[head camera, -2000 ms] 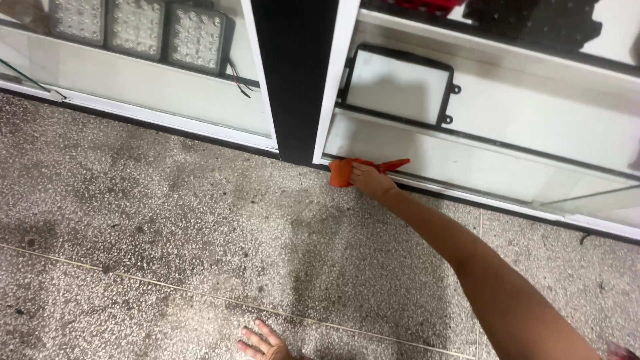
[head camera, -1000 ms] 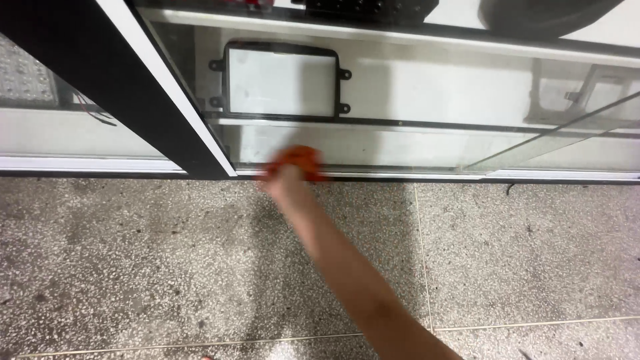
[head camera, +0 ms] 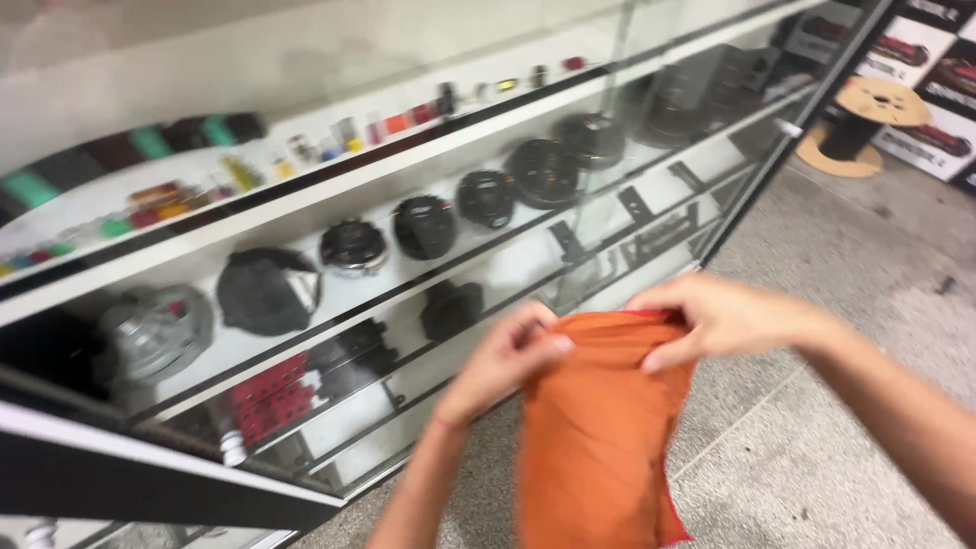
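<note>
An orange cloth with a red edge hangs spread between my two hands, in front of a glass display case. My left hand pinches its upper left corner between thumb and fingers. At the upper right part of the cloth, my right hand grips the fabric, thumb in front. The cloth's lower end runs out of view at the bottom.
Behind the glass, shelves hold black round speaker parts, a grey metal speaker, a red perforated plate and small colourful parts. A wooden cable spool stands on the speckled floor beyond the case.
The orange cloth was bunched under my right hand at the case's bottom edge; now it is lifted and opened out. My left hand has come to hold it too. The view has swung widely.
</note>
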